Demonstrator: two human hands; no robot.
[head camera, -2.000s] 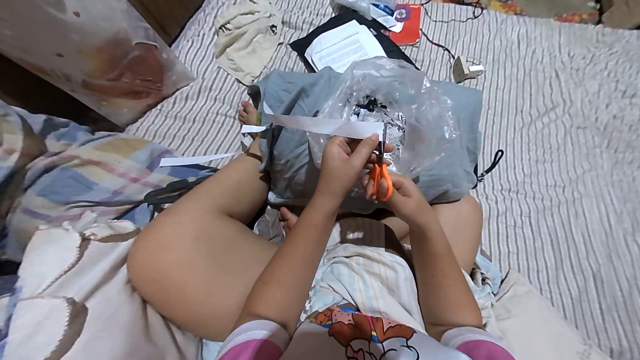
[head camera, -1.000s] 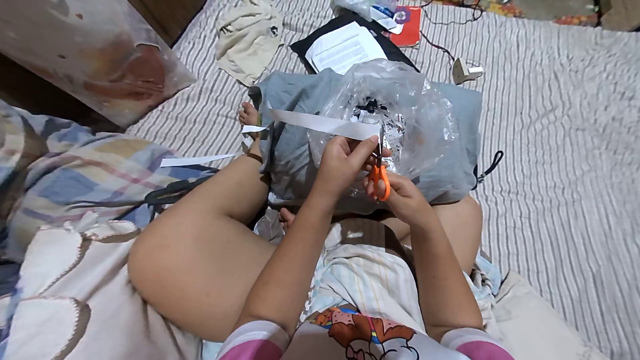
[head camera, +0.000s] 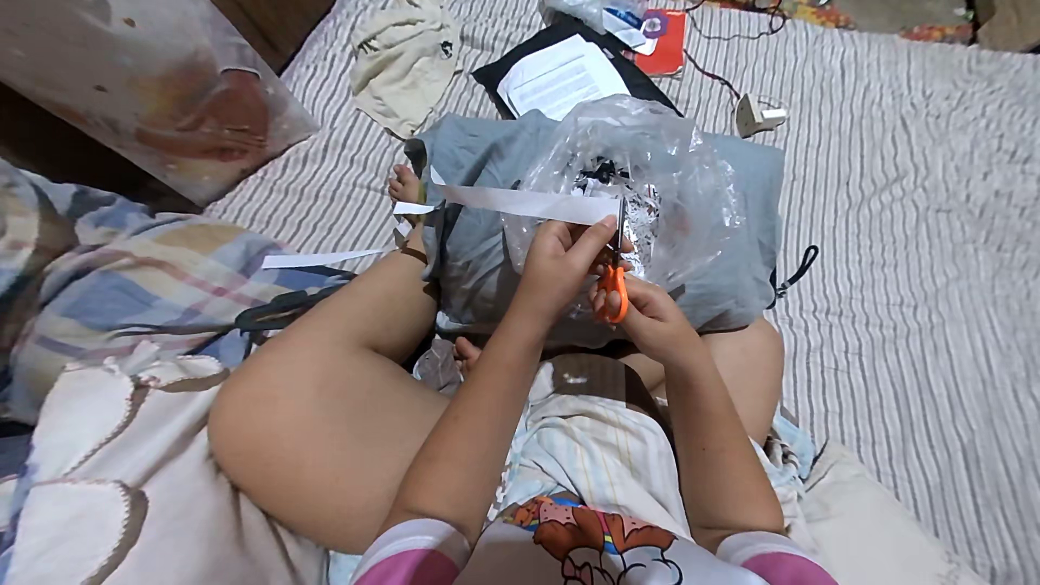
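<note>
My left hand (head camera: 561, 260) pinches a long white paper strip (head camera: 520, 203) near its right end. The strip stretches leftward over a grey cloth-covered cushion (head camera: 479, 276) on my lap. In my right hand (head camera: 650, 317) are scissors with orange handles (head camera: 613, 294), their blades pointing up at the strip's right end, close to my left fingertips. Behind both hands a clear plastic bag (head camera: 707, 195) lies on the cushion, with dark and silvery cut pieces (head camera: 642, 219) in it. How far the blades are apart is hard to tell.
Another paper strip (head camera: 321, 259) lies by my leg at left. Beyond the cushion are a printed sheet (head camera: 561, 77) on a black pouch, a beige cloth (head camera: 406, 65), a red booklet (head camera: 666, 45) and a white plug adapter (head camera: 757, 115) with a cable nearby. A plaid blanket (head camera: 162, 276) is at left.
</note>
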